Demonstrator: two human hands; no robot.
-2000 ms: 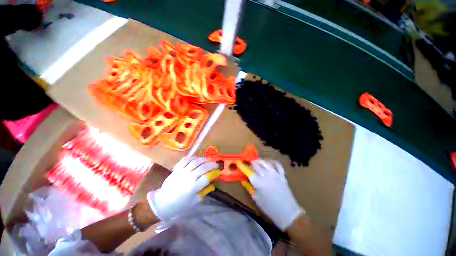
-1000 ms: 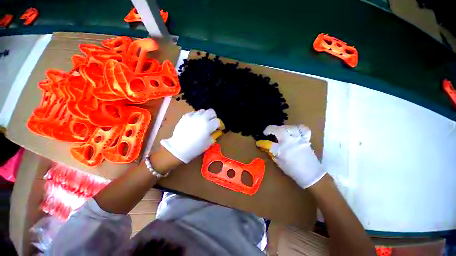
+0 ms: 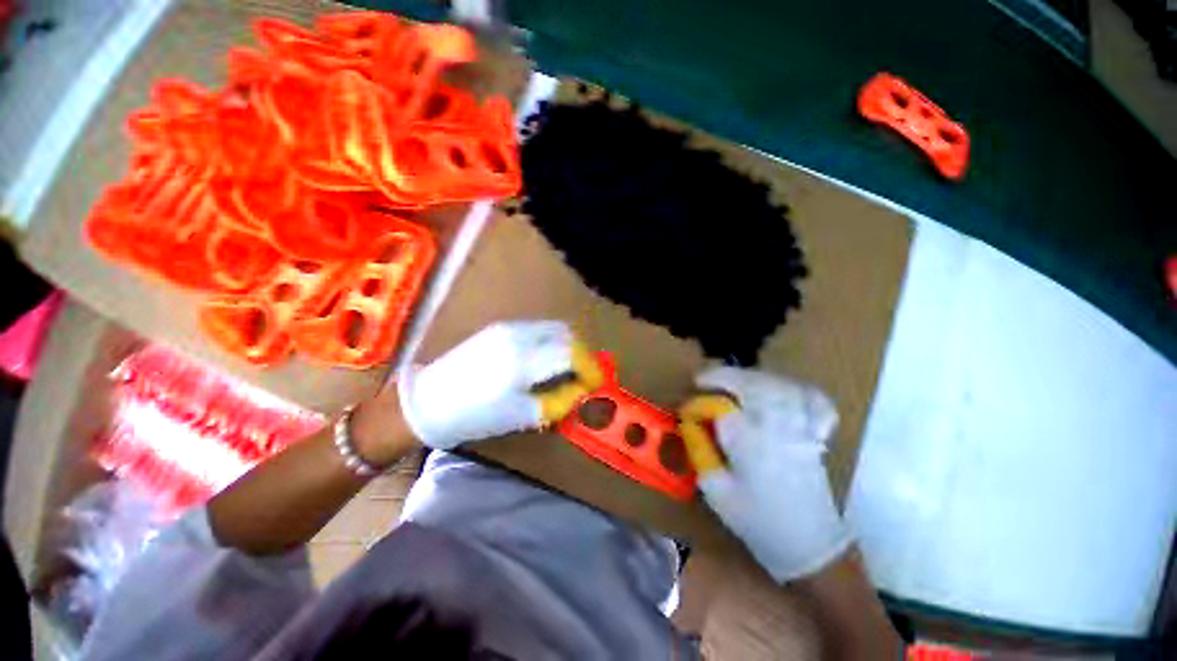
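Observation:
An orange controller shell (image 3: 633, 435) lies on the cardboard sheet close in front of me, with its round holes facing up. My left hand (image 3: 506, 384), in a white glove with yellow fingertips, is at the shell's left end. My right hand (image 3: 771, 455), gloved the same way, is at its right end, fingertips touching the edge. Both hands have curled fingers on the shell. Any small black part between the fingertips is too small to tell. The heap of small black parts (image 3: 665, 213) lies just beyond the hands.
A pile of loose orange shells (image 3: 303, 181) covers the left cardboard. A green conveyor belt (image 3: 723, 65) runs behind, carrying an orange shell (image 3: 915, 124). A white bench surface (image 3: 1020, 426) is at the right. A carton (image 3: 58, 426) with shiny bagged shells (image 3: 181, 426) stands at the lower left.
Both hands have come from the near edge of the black heap back to the shell, and now touch its two ends. The camera view has shifted and tilted.

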